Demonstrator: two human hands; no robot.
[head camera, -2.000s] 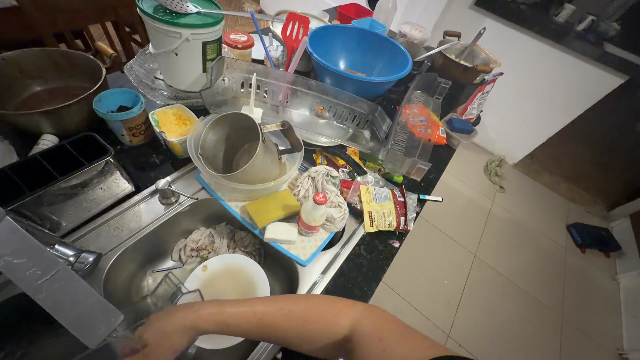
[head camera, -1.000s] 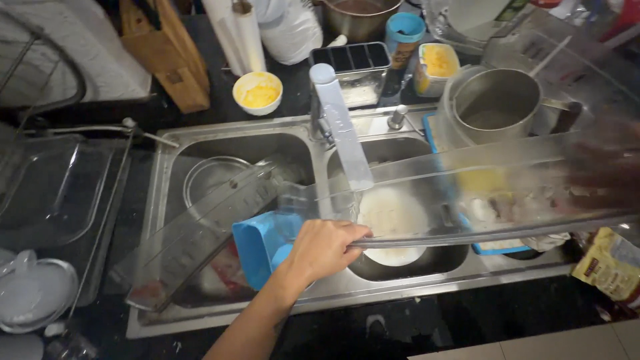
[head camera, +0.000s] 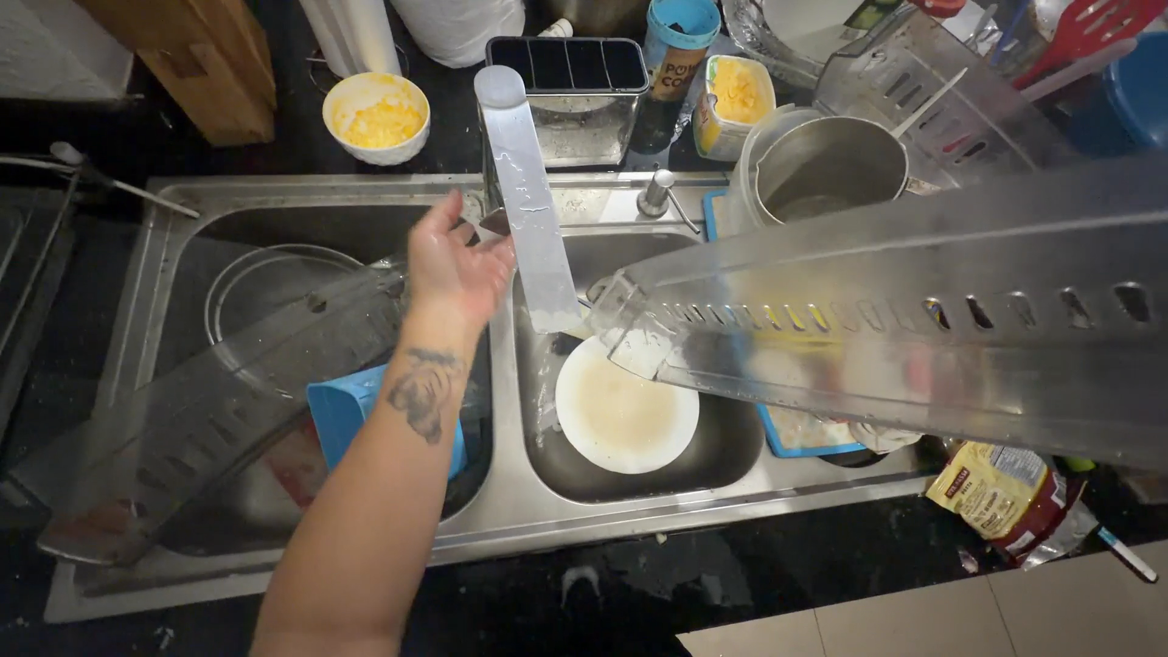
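Observation:
My left hand (head camera: 461, 265) is raised beside the faucet spout (head camera: 529, 201), palm up with fingers apart, near the faucet lever. A long clear plastic slotted bin (head camera: 876, 319) reaches in from the right, its narrow end over the right sink bowl. My right hand is out of view, so what it holds does not show. Under the bin's end, a white plate (head camera: 625, 411) with cloudy liquid lies in the right bowl. A second clear slotted bin (head camera: 210, 401) lies slanted across the left bowl, by a blue plastic container (head camera: 342, 415) and a round clear lid (head camera: 274, 301).
Behind the sink stand a bowl of yellow food (head camera: 376, 119), a black-topped divided holder (head camera: 570, 100) and a tub (head camera: 735, 96). A metal pot (head camera: 826, 169) stands at the right, partly behind the bin. Food packets (head camera: 995, 502) lie by the front edge.
My left hand has let go of the clear bin's lower edge and moved up to the faucet. The view has swung left since the earliest frame.

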